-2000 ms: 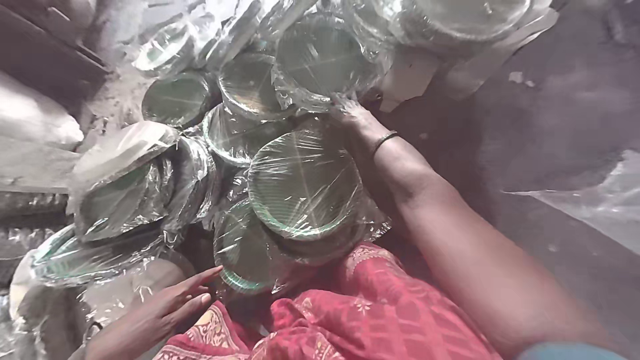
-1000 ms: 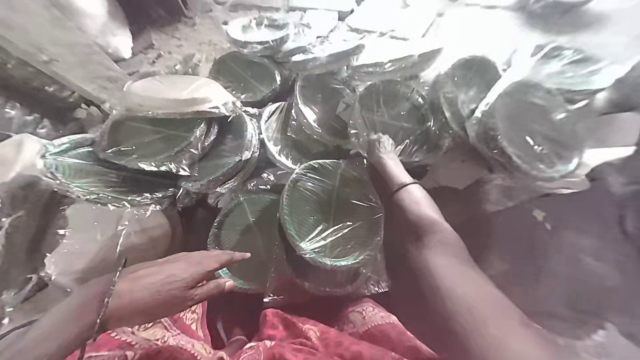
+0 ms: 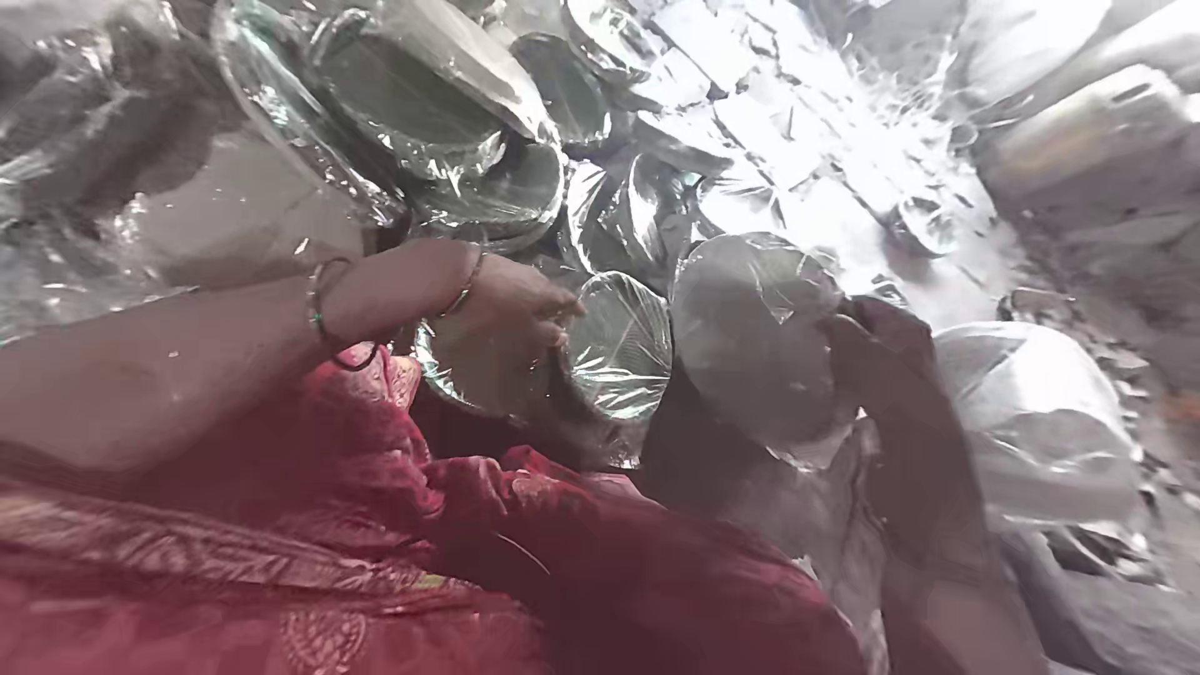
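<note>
My right hand (image 3: 881,347) grips the right edge of a round pack (image 3: 741,347) in clear plastic, whose visible face is pale and shaded. Left of that pack, a wrapped stack of green leaf-like plates (image 3: 621,347) lies tilted near my lap. My left hand (image 3: 525,300), with bangles at the wrist, has its fingertips bunched at the left edge of this stack; whether they pinch the plastic is not clear. Beneath the left hand is another wrapped round stack (image 3: 459,375), partly hidden by the hand.
More wrapped round stacks (image 3: 412,103) lie heaped beyond my hands, and glare washes out several of them. A bulky pack in clear plastic (image 3: 1041,422) stands at the right. Pale sacks (image 3: 1087,131) lie at the upper right. Red patterned cloth (image 3: 562,553) covers my lap.
My right hand has left the green wrapped stacks ahead and now holds a pale-faced round pack at the right. My left hand has moved over the near stack. The view has swung right.
</note>
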